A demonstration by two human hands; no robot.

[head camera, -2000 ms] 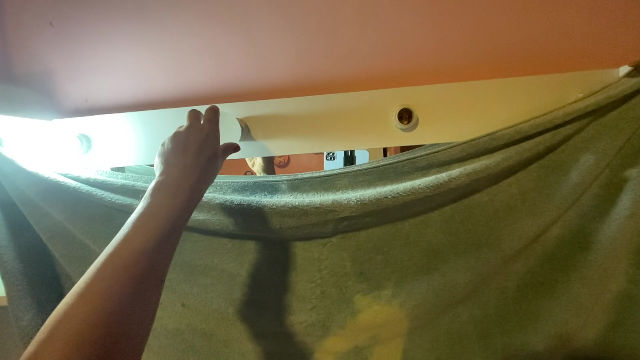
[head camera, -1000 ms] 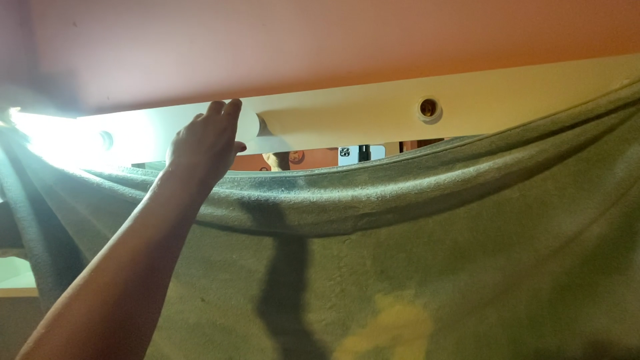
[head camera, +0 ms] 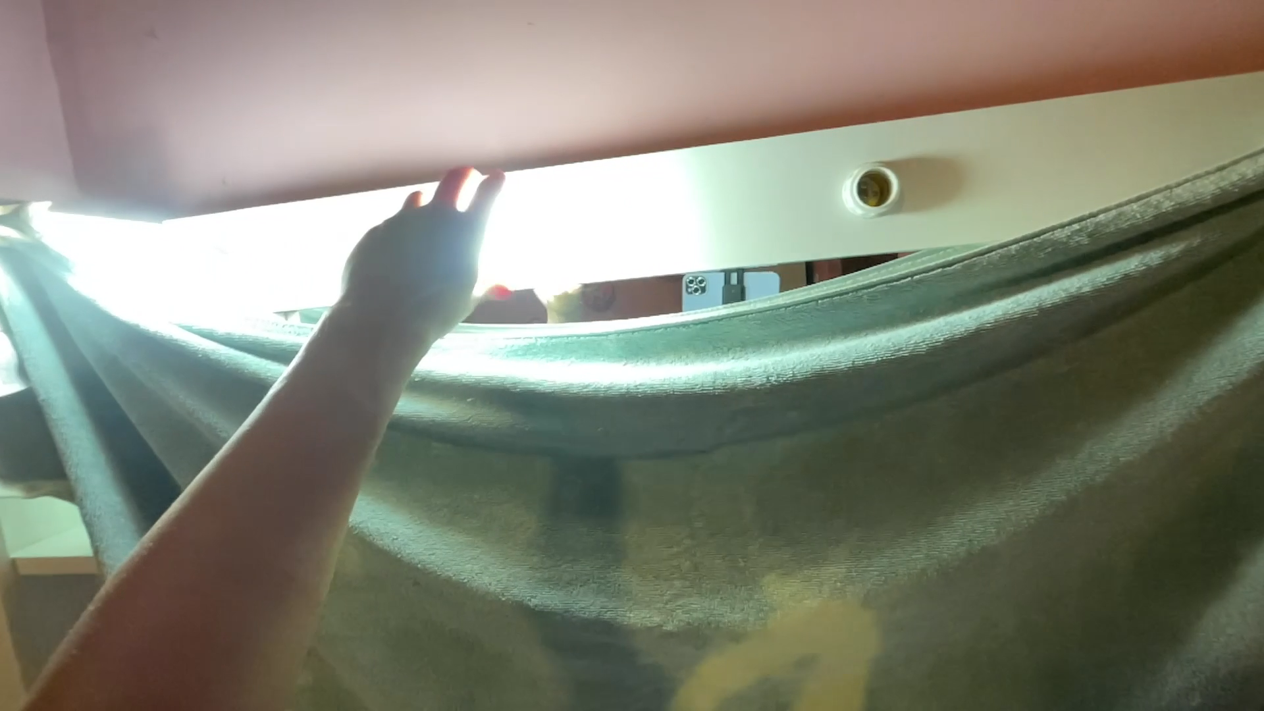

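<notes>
My left hand (head camera: pixel 420 262) reaches up from the lower left, its fingers around a glowing light bulb (head camera: pixel 533 222) at a white fixture board (head camera: pixel 1047 163). Glare washes out the bulb's outline and the place where it meets the board. To the right, a round white lamp socket (head camera: pixel 873 189) holds no bulb. A grey-green cloth (head camera: pixel 770 474) hangs in folds below the board. My right hand is out of view.
A pink surface (head camera: pixel 592 69) lies above the board. Between board and cloth, a phone (head camera: pixel 706 288) with several camera lenses shows through the gap. More strong light (head camera: pixel 109 247) glares at the far left, above a pale shelf (head camera: pixel 54 563).
The bulb at my left hand, unlit in both earlier frames, now shines brightly. The hand stays at the same part of the board.
</notes>
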